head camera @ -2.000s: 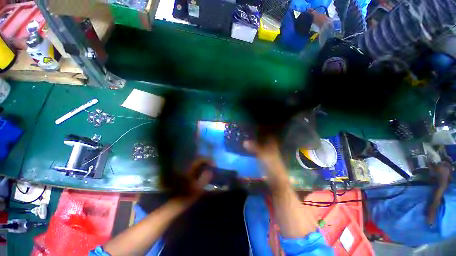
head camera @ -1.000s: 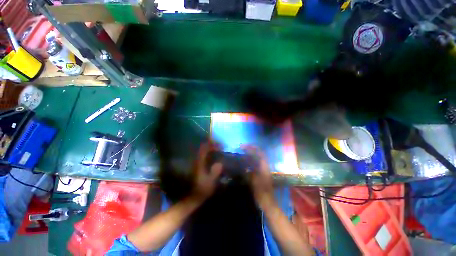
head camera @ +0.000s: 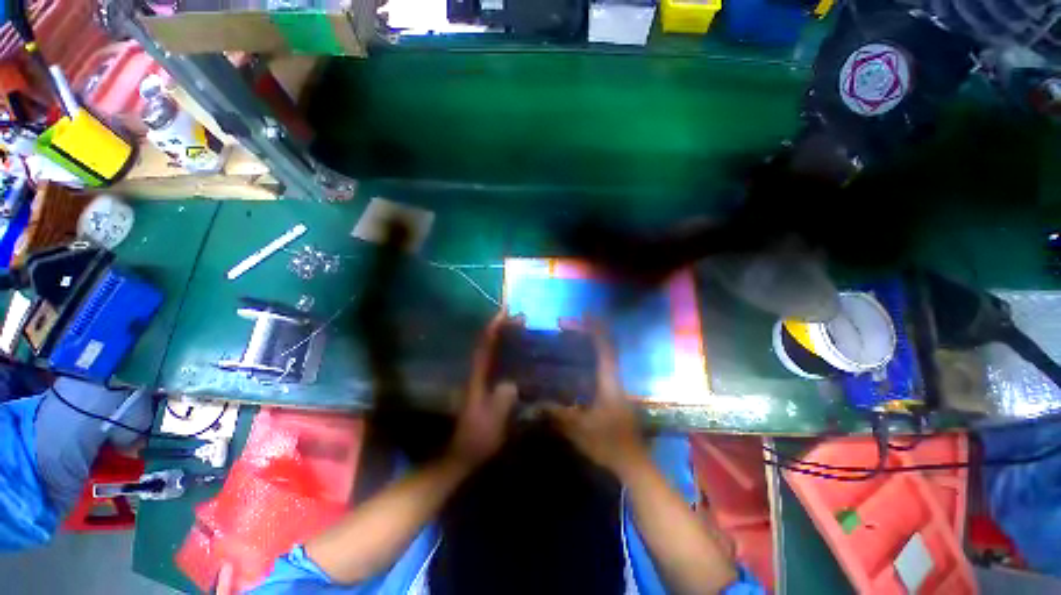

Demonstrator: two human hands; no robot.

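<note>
A dark, palm-sized panel (head camera: 547, 364), probably a circuit board, is held upright or tilted between my two hands above the bench's front edge. My left hand (head camera: 486, 407) grips its left side and my right hand (head camera: 605, 407) grips its right side. Its detail is too blurred to tell. The coloured work sheet (head camera: 646, 337), blue with a pink-orange edge, lies behind and to the right of the panel. Dark blurred shapes near the camera hide parts of the bench around my hands.
Left on the green bench are a wire spool on a stand (head camera: 275, 341), small boards (head camera: 312, 260), a white stick (head camera: 266, 251) and a card (head camera: 393, 223). At right are a white reel (head camera: 861, 334) and clear funnel (head camera: 777, 285). Red bubble wrap (head camera: 270, 500) and bins (head camera: 890, 511) are below.
My right hand has come back from the sheet, and both hands now hold the dark panel. The view has shifted, so the bench things sit further right in the picture.
</note>
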